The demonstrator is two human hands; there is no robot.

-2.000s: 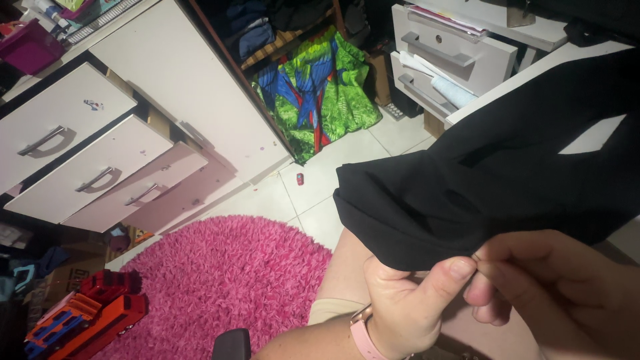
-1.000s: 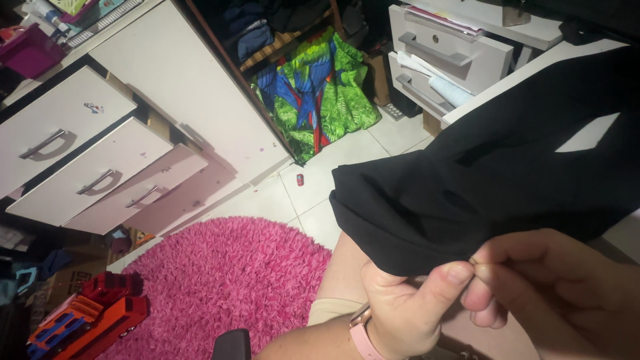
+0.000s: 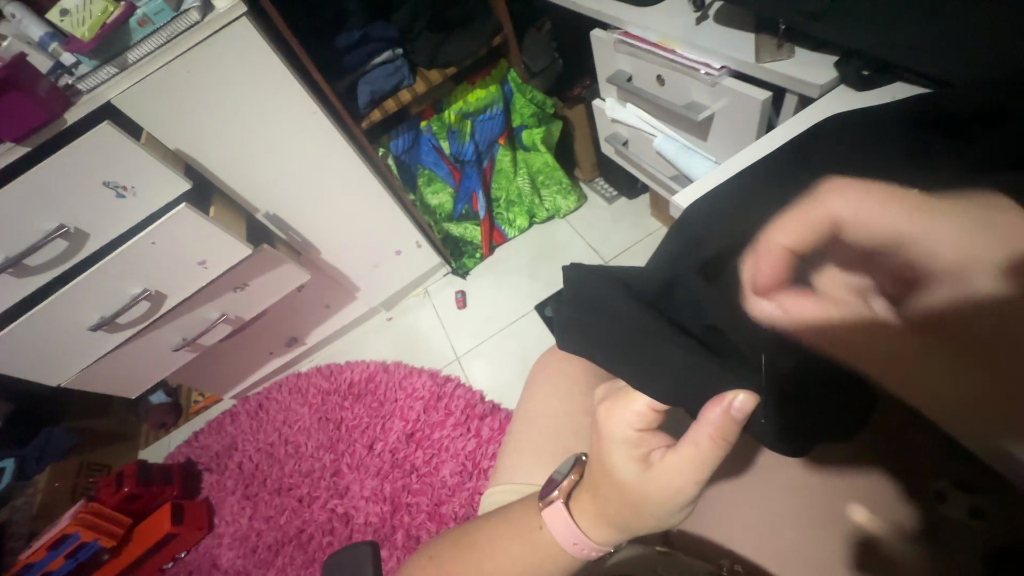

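Observation:
Black cloth lies over my lap and stretches to the upper right across a white desk edge. My left hand, with a pink-strapped watch on its wrist, grips the cloth's lower edge, thumb on top and fingers beneath. Above the cloth at the right is my right hand, blurred, its thumb and index finger pinched together. A thin light line like a thread or needle shows on the cloth near my left thumb. Whether my right fingertips hold anything small cannot be made out.
A pink shaggy round rug covers the tiles at lower left, beside red and orange toy vehicles. White drawers stand partly pulled out at the left. Green patterned fabric hangs from a shelf. A tiny red toy car lies on the floor.
My right hand has moved up and away from my left hand, where both sets of fingertips met at the cloth's edge before. My left hand still grips the cloth.

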